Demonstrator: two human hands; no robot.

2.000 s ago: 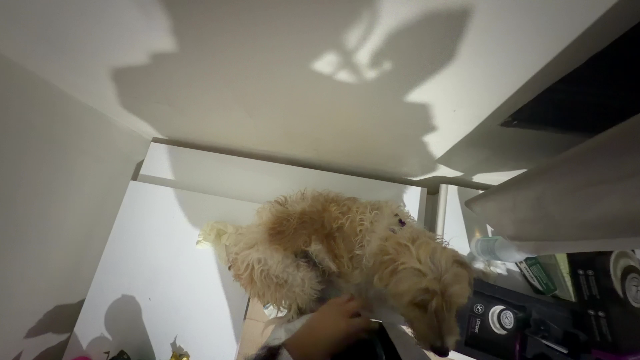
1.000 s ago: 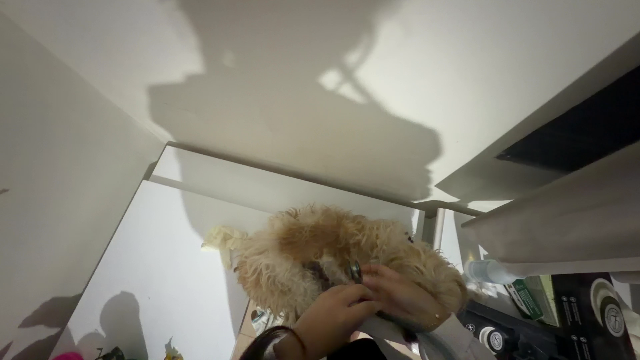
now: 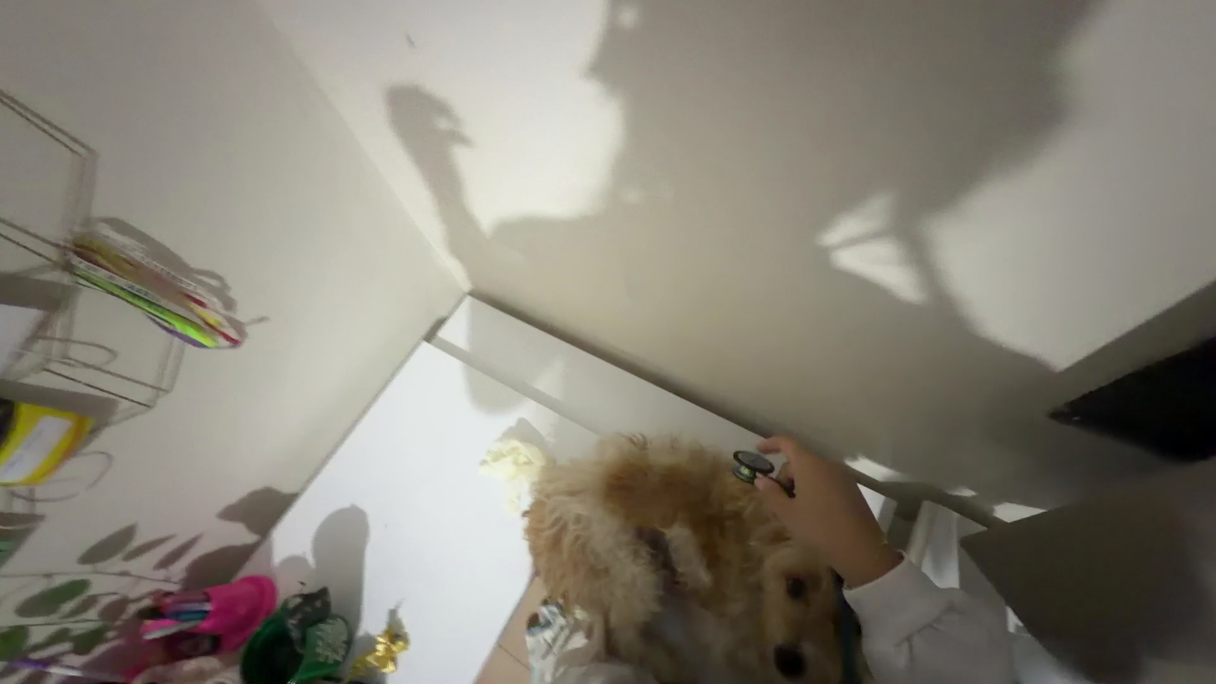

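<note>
A curly, tan-coated dog (image 3: 655, 503) is on the white surface at the lower middle, its face toward the bottom of the view. My right hand (image 3: 826, 503), in a white sleeve, comes in from the lower right and holds a stethoscope's chest piece (image 3: 753, 465) between its fingers, over the dog's upper back near the wall. The stethoscope's tube is mostly hidden. My left hand is not in view. Beside the dog's rump lies crumpled pale yellow material (image 3: 518, 465).
White surface (image 3: 408, 484) meets the walls behind. At lower left stand a pink cup (image 3: 242, 608) of pens, a dark green container (image 3: 294, 646), gold foil (image 3: 385, 651) and plant leaves (image 3: 57, 598). A wire rack (image 3: 90, 190) hangs on the left wall. A black panel (image 3: 1149, 404) is at right.
Both hands were together on the dog a second ago; my right hand is now farther up toward the wall with the chest piece, and my left has left the view. The view has swung left.
</note>
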